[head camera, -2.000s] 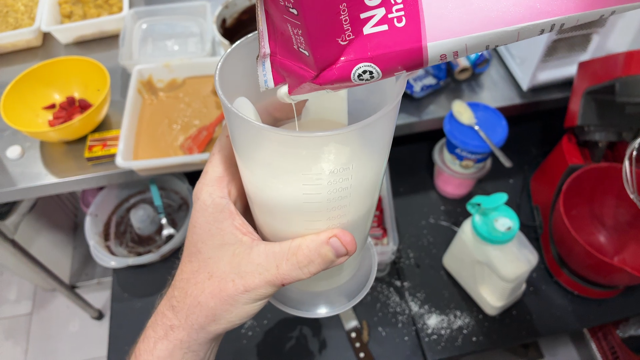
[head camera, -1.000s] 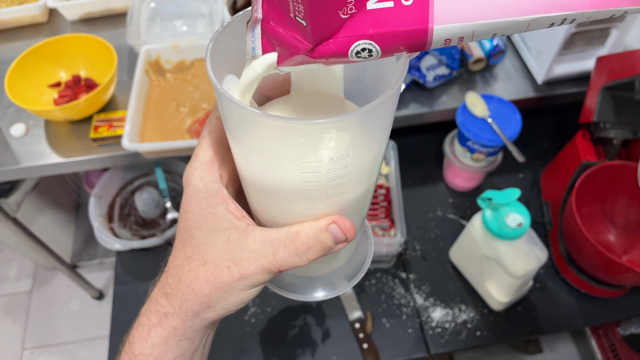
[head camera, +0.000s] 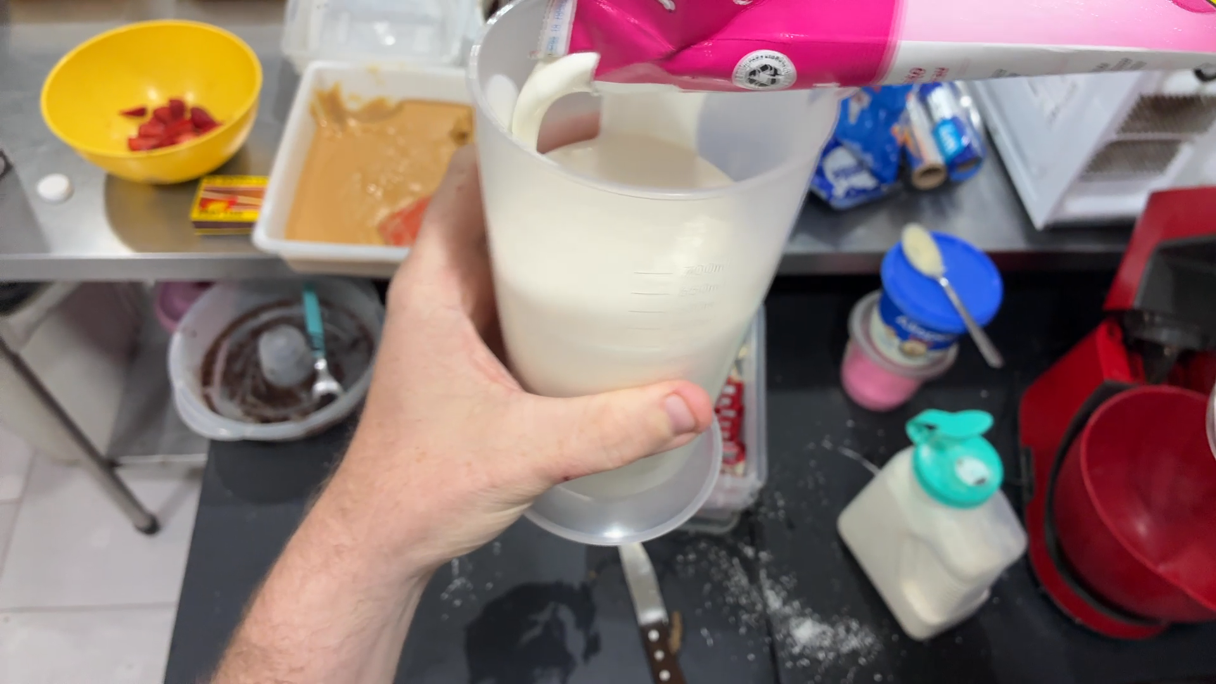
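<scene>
My left hand (head camera: 513, 408) is wrapped around a translucent plastic measuring jug (head camera: 617, 285), its thumb across the front near the foot. The jug is held up over the dark counter and is well filled with white cream (head camera: 636, 163). A pink and white carton (head camera: 817, 43) lies tilted across the jug's mouth, and a thick stream of cream (head camera: 551, 90) runs from its spout down the jug's inner left side. The carton's far end leaves the frame at the right. My right hand is outside the view.
A steel table (head camera: 28, 223) bears a yellow bowl (head camera: 152, 104) with red pieces, a matchbox (head camera: 228, 202) and a tub of caramel-coloured mix (head camera: 366, 180). A knife (head camera: 651, 608), a powder container (head camera: 931, 541), stacked tubs (head camera: 926, 294) and a red stand mixer (head camera: 1121, 494) are on the dark counter (head camera: 285, 579).
The cream in the jug has risen. Its flow from the carton has grown from a thin trickle to a thick stream. My left hand keeps its hold on the jug.
</scene>
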